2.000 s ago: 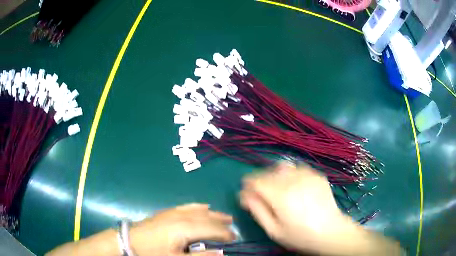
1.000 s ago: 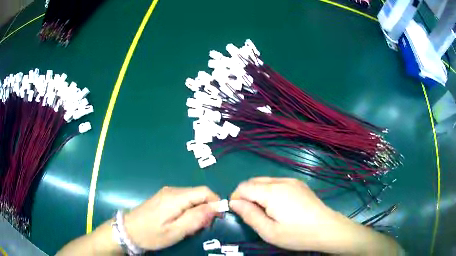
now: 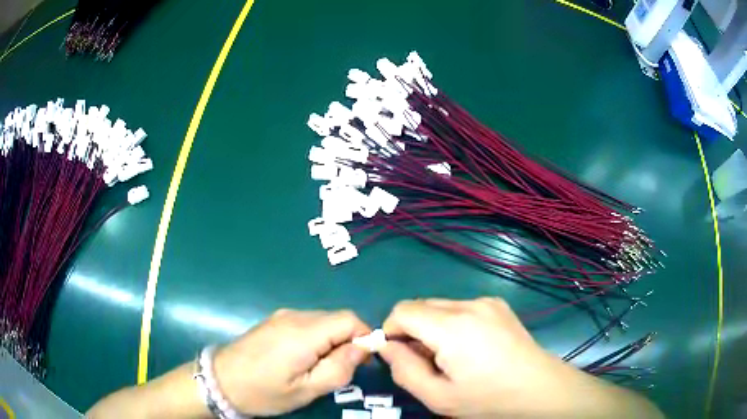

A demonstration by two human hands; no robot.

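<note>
A small white connector housing [image 3: 374, 340] is between the fingertips of my two hands at the bottom centre. My left hand [image 3: 287, 360] pinches its left side, and my right hand [image 3: 463, 356] pinches at its right side. My fingers hide any wires at the housing. Several white housings of the near bundle [image 3: 378, 402] lie just below my hands; their wires run under my right hand. Dark wire ends [image 3: 618, 356] show to the right of my right forearm. The main bundle [image 3: 508, 184] fans out beyond my hands, white housings upper left, metal tips lower right.
The left bundle [image 3: 45, 204] lies at the left edge, one housing [image 3: 138, 195] sticking out. A dark far bundle [image 3: 97, 33] is at the top left. A blue box with white paper [image 3: 696, 86] and a grey-white stand [image 3: 659, 24] are at the top right. Yellow lines cross the green mat [image 3: 246, 204].
Since two seconds ago, my hands have come together and both fingertips have closed on one white housing. Over the last second they have barely moved; the view has shifted slightly.
</note>
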